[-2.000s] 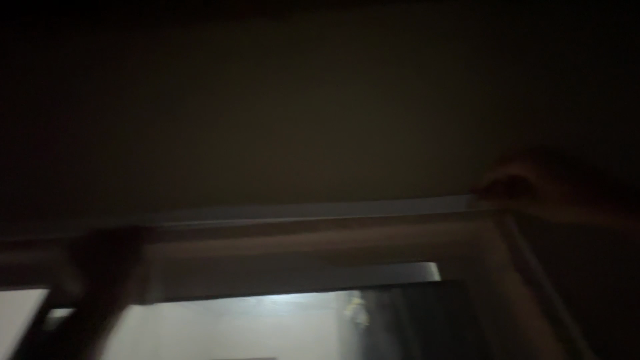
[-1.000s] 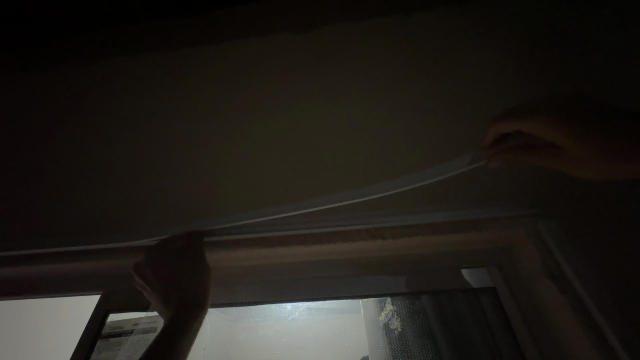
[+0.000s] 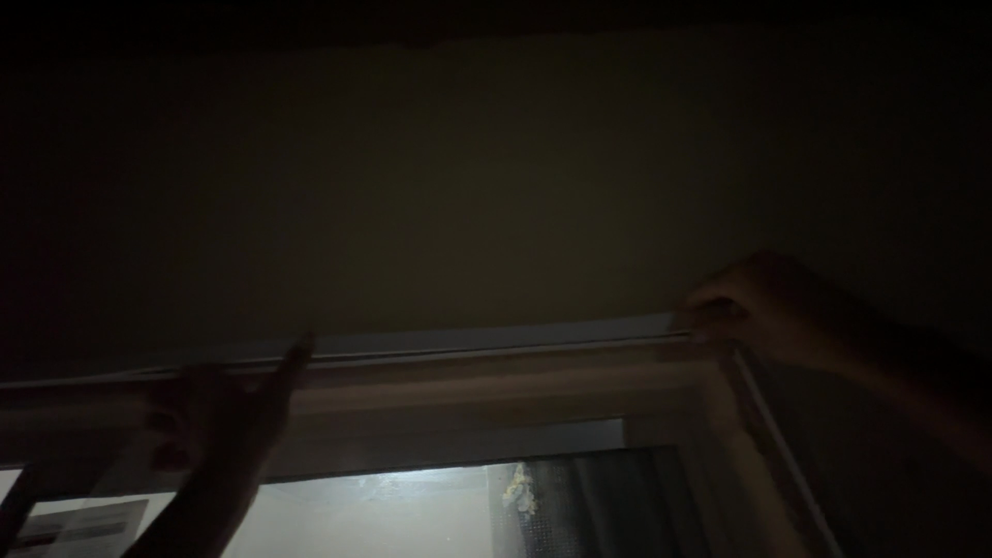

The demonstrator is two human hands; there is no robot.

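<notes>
A thin, pale strip [image 3: 496, 339] runs along the top edge of a window frame [image 3: 496, 382], against the dark wall. At the right, near the frame's upper corner, my right hand [image 3: 748, 306] pinches the strip's end between thumb and fingers. My left hand [image 3: 232, 407] is raised over the left part of the frame, one finger pointing up and touching the strip; its other fingers are dim, and whether they grip anything cannot be told. The scene is very dark and slightly blurred.
Below the frame are lit window panes [image 3: 372, 511], with a dark curtain [image 3: 620, 504] behind the right side. A paper with writing [image 3: 81, 527] shows at the lower left. A thin pale line [image 3: 787, 457] runs down the frame's right side.
One second ago the strip's right part slanted up away from the frame in my right hand; now my right hand is lower and the strip lies close along the frame. My left hand's finger has extended upward.
</notes>
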